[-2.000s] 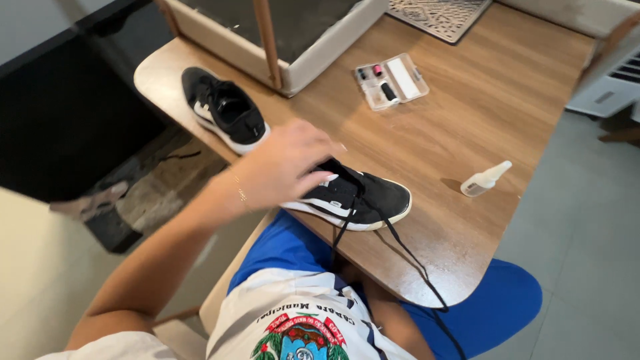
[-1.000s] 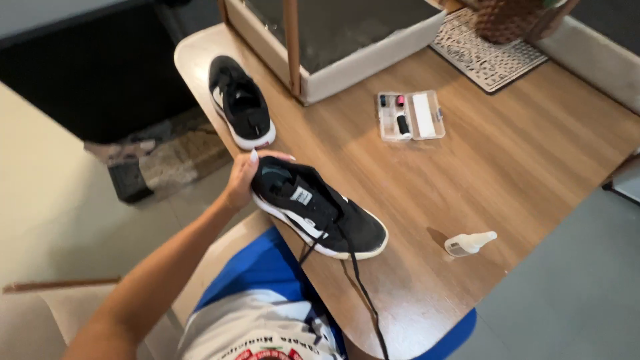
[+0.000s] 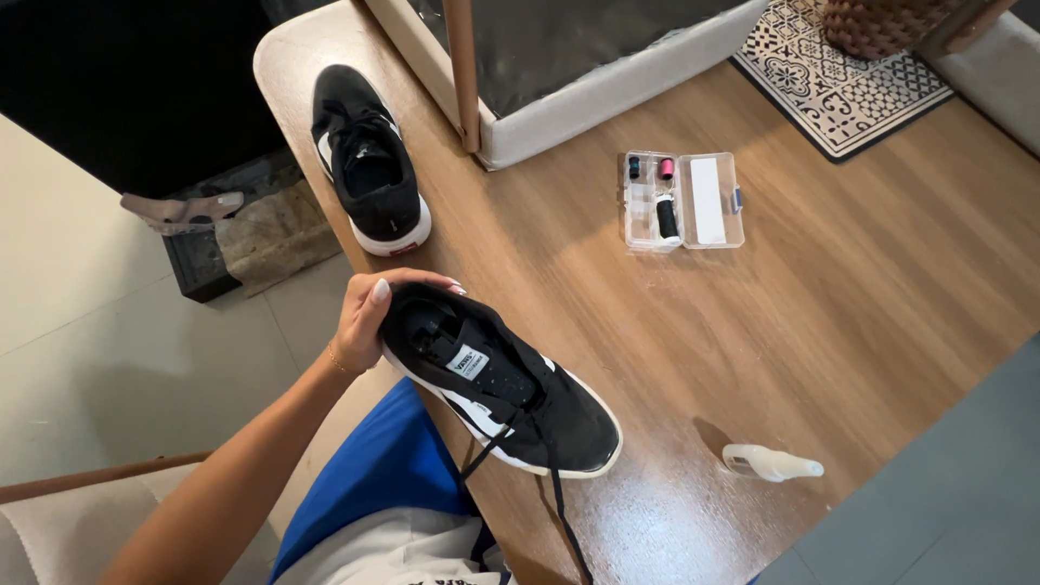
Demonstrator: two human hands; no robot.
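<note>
My left hand (image 3: pixel 366 317) grips the heel of a black Vans sneaker (image 3: pixel 569 422) with a white sole, its toe pointing to the lower right. The laces are loose at the throat, and a black lace (image 3: pixel 561 508) hangs over the table's front edge. Behind my hand, a second black sneaker (image 3: pixel 366 162) stands with its heel towards me and its laces in. A clear plastic case (image 3: pixel 711 201), lid open, holds a black thread spool (image 3: pixel 666 218) and smaller spools. At the right lies a small white bottle (image 3: pixel 770 463). My right hand is not in view.
An upturned chair with a pale padded edge (image 3: pixel 561 122) rests on the wooden table (image 3: pixel 780 325). At the back right, a patterned mat (image 3: pixel 845 97) carries a woven brown basket (image 3: pixel 873 24). A pink sandal (image 3: pixel 183 211) and a cloth are on the floor at the left.
My left hand was over the near sneaker's opening two seconds ago; it has moved to the heel and grips it. The near shoe's opening now shows clearly.
</note>
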